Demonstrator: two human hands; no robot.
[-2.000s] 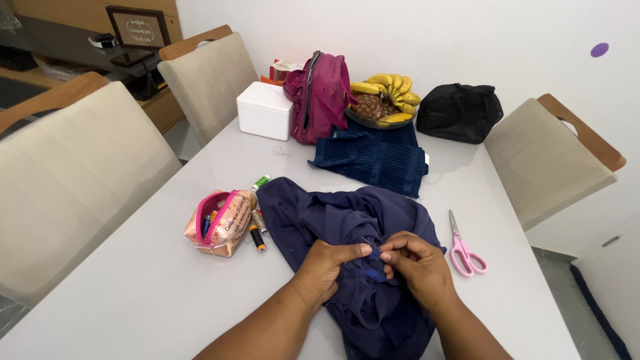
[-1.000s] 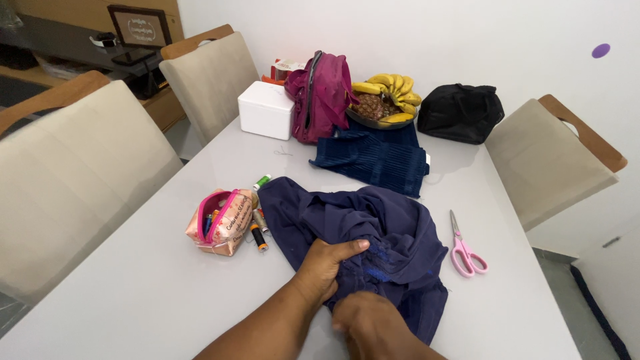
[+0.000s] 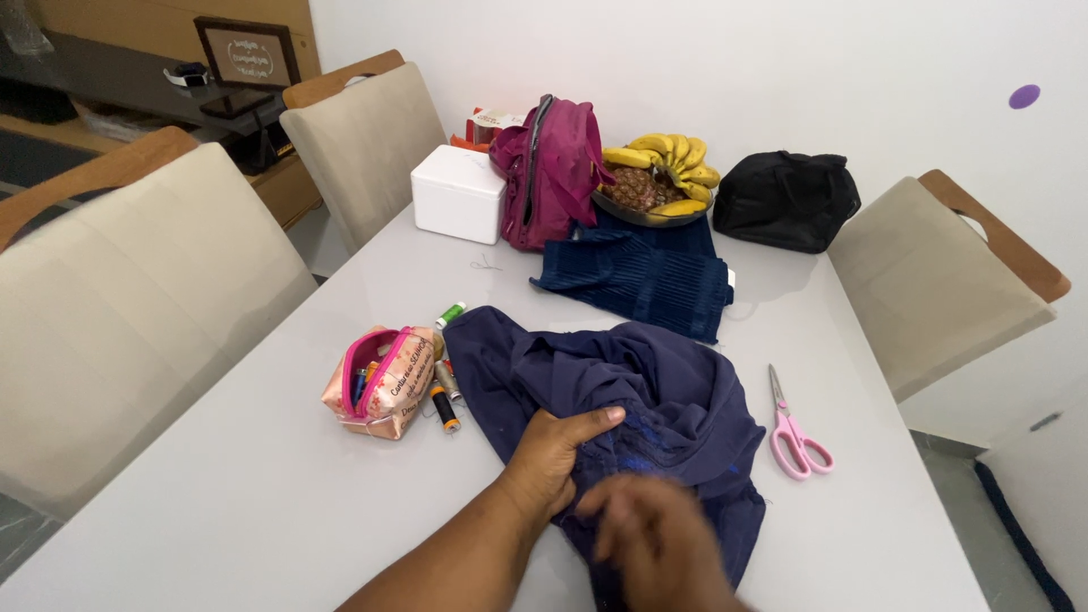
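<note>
A navy cloth garment lies bunched on the white table, with bright blue stitching near its middle. My left hand grips a fold of it, thumb on top beside the stitching. Just below the stitched part is my right hand, blurred by motion; whether it holds a needle or thread cannot be told. Pink-handled scissors rest to the right of the cloth. On the left, a black thread spool, a grey spool and a green spool lie beside an unzipped pink pouch.
Behind the garment are a folded dark blue ribbed cloth, a white box, a magenta backpack, a bowl of bananas and a pineapple, and a black bag. Beige chairs flank the table.
Two seconds ago my right hand was at the stitching beside my left thumb; it moved down toward me and is now a little below the stitching. My left hand keeps its grip on the cloth.
</note>
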